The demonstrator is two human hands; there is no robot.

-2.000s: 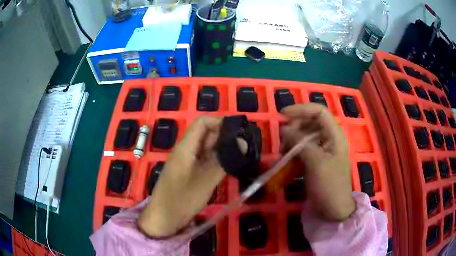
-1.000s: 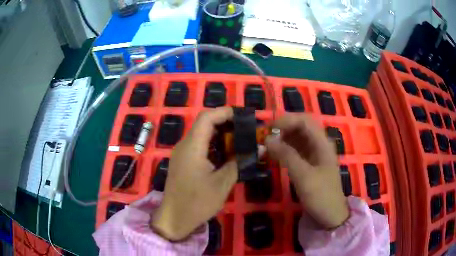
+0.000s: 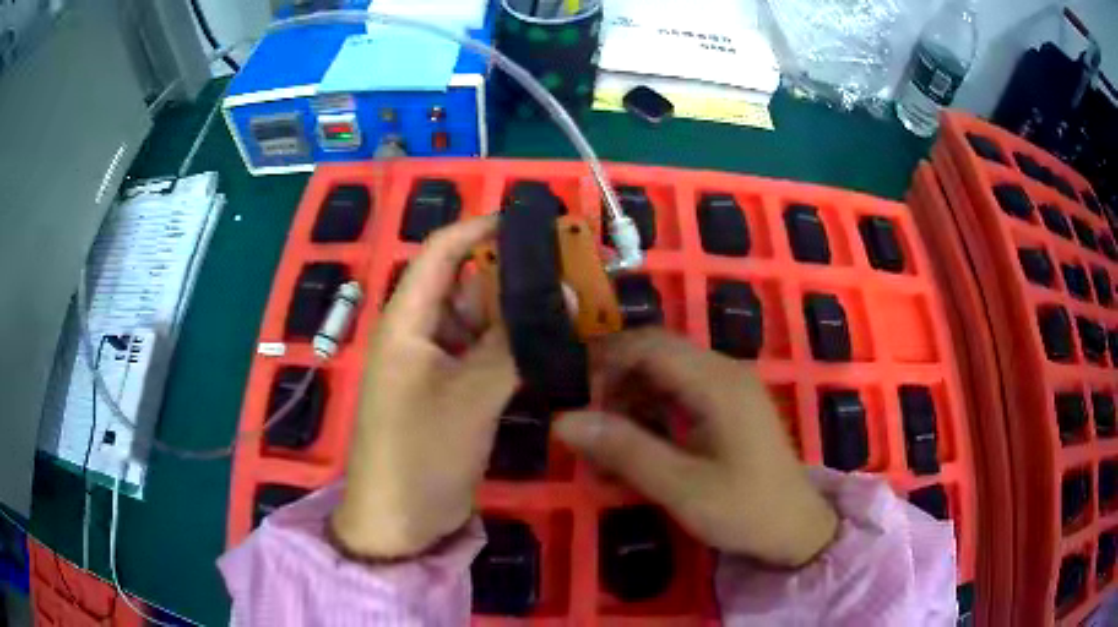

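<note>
My left hand [image 3: 423,404] holds the test fixture, an orange block [image 3: 591,276] with a black strap [image 3: 539,300] across it, above the tray. My right hand [image 3: 711,453] is blurred just right of the strap's lower end, thumb and fingers curled; whether it grips anything cannot be told. A clear air hose [image 3: 558,116] arcs over to a white and silver fitting [image 3: 627,245] at the fixture's upper right. Black watch bodies [image 3: 736,316] sit in the pockets of the red-orange tray [image 3: 901,333]; the hands hide some pockets.
A blue tester [image 3: 356,92] with lit displays stands behind the tray. A white inline connector [image 3: 337,321] lies over the tray's left side. Clipboard papers [image 3: 172,270] are at left, stacked trays [image 3: 981,319] at right. A separate unit [image 3: 647,104] and a bottle [image 3: 938,74] are behind.
The fixture is now turned, with its orange face and hose fitting in view, and has moved left with my left hand. The hose now arcs higher. My right hand has moved down and left.
</note>
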